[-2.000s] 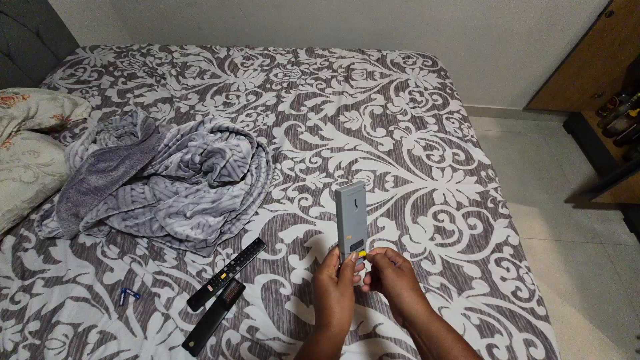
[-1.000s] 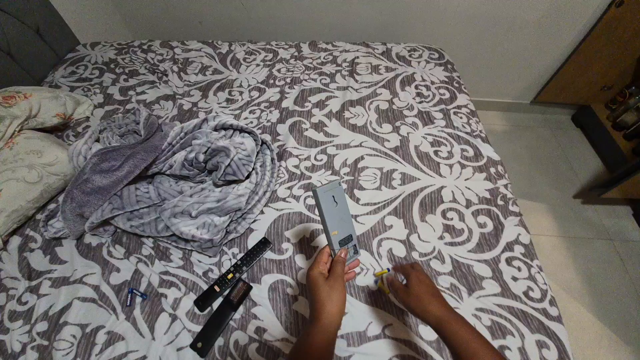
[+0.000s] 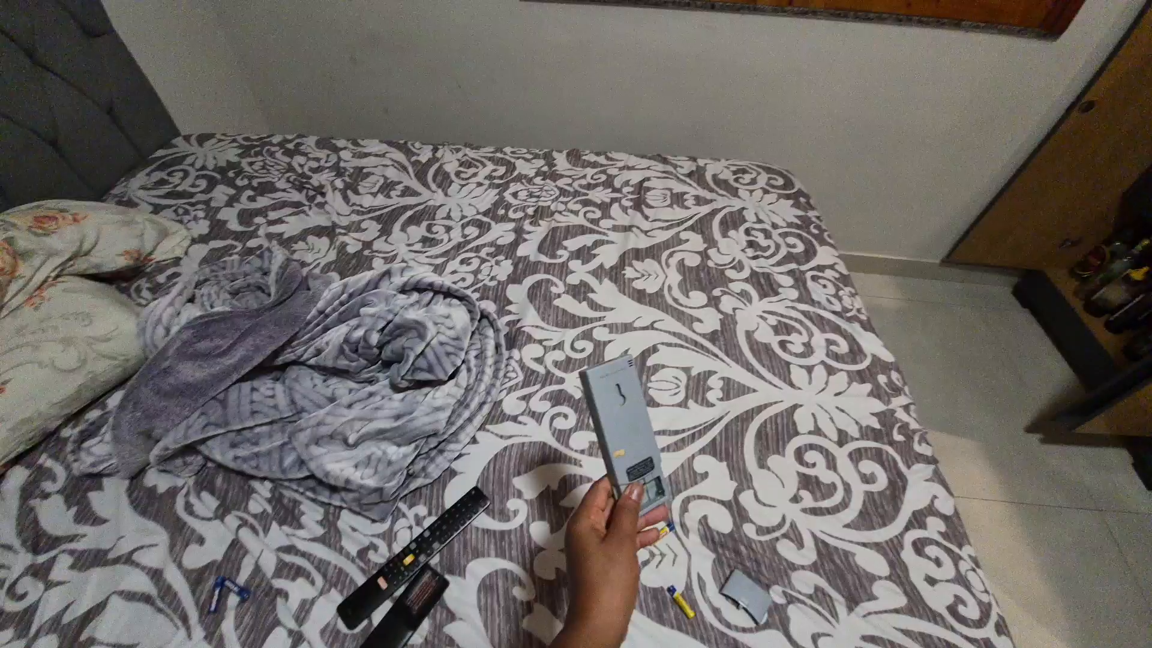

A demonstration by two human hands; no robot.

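My left hand (image 3: pixel 607 549) holds a grey plastic device (image 3: pixel 624 423) by its lower end, its back side up and its battery compartment uncovered. A yellow battery (image 3: pixel 681 601) lies on the bedsheet to the right of my wrist, and another battery (image 3: pixel 666 530) shows beside my fingertips. Farther right is a small grey battery cover (image 3: pixel 746 596) on the sheet. A long black remote control (image 3: pixel 414 556) lies left of my hand, with a second black remote (image 3: pixel 409 612) face down beside it. Two blue batteries (image 3: pixel 229 591) rest at the lower left. My right hand is out of view.
A crumpled grey blanket (image 3: pixel 360 378) covers the left part of the bed, beside a floral pillow (image 3: pixel 63 333). A tufted headboard (image 3: pixel 72 99) stands at the upper left. Right of the bed are the tiled floor (image 3: pixel 972 405) and a wooden cabinet (image 3: pixel 1053 180) with bottles.
My right hand, at the device's lower end and then beside it with a yellow battery, has left the view. The yellow battery now lies on the sheet. The view has tilted up.
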